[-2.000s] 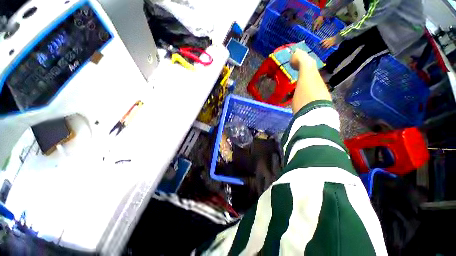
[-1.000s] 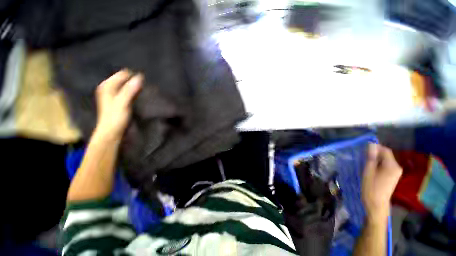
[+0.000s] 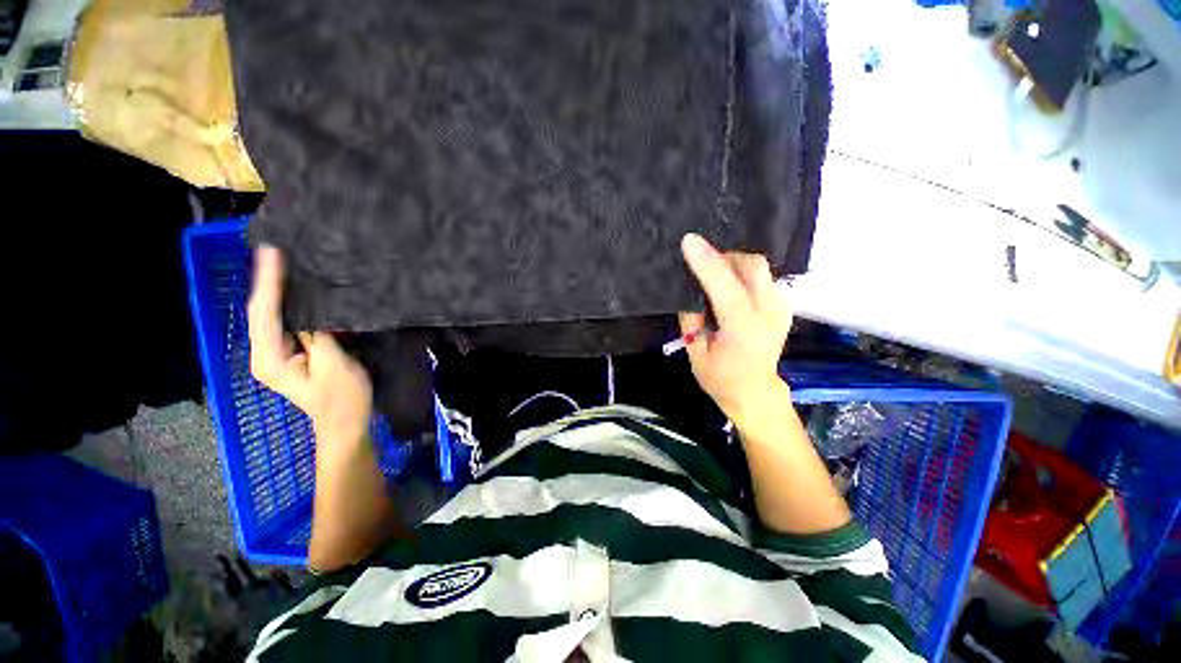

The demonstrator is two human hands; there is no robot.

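Note:
A dark mottled garment panel (image 3: 505, 168) lies flat over the front edge of the white table, its straight lower edge towards me. A seam line runs down near its right side. My left hand (image 3: 304, 356) holds the panel's lower left corner, thumb and fingers at the edge. My right hand (image 3: 738, 317) holds the lower right edge, index finger on top of the cloth. A thin pale stick with a reddish part, like a marking pen (image 3: 680, 343), sticks out from my right hand. More dark cloth hangs beneath the panel.
The white machine table (image 3: 933, 246) extends right, with small snips (image 3: 1094, 240) on it. A tan piece (image 3: 162, 91) lies upper left. Blue crates stand at left (image 3: 246, 427), far left (image 3: 91, 531) and right (image 3: 926, 505). A red stool (image 3: 1036, 518) is at lower right.
The view has turned from the machine and stool to the cloth. My right hand has moved from the right crate onto the panel's edge. My left hand now holds the lower left corner; the panel lies flatter.

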